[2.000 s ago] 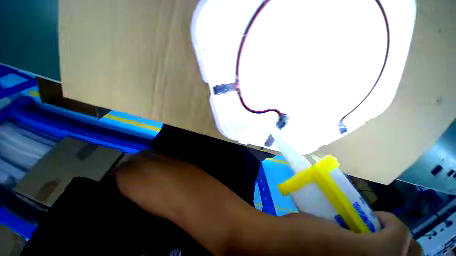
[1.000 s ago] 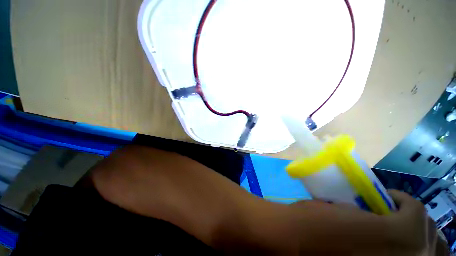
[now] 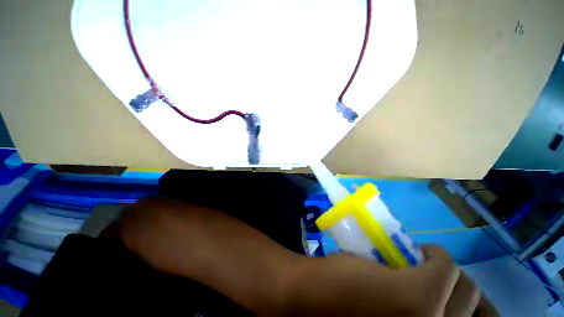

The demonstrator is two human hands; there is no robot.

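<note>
A white six-sided housing [image 3: 290,139] lies glaring bright on a tan cardboard sheet [image 3: 461,111]. A dark red wire [image 3: 131,43] curves round it and bends near the front. Grey strips with a shiny look sit at its left, front [image 3: 253,139] and right [image 3: 347,112] edge areas. My left hand [image 3: 448,285], partly cut off by the bottom edge, grips a yellow-framed caulking gun [image 3: 371,232] with a white cartridge. The nozzle [image 3: 329,182] points up-left, its tip by the housing's front right edge; contact cannot be told. My right hand is out of view.
My forearm crosses below the bench edge, above dark clothing. Blue racks with white rolls or bundles [image 3: 43,232] stand lower left. A brown box [image 3: 464,201] and metal frame stand at right over the blue floor. A green surface [image 3: 535,139] lies right of the cardboard.
The nozzle has left the area between the front and right strips and drawn back to the housing's front edge. The view has turned, so the housing shows further left and straighter.
</note>
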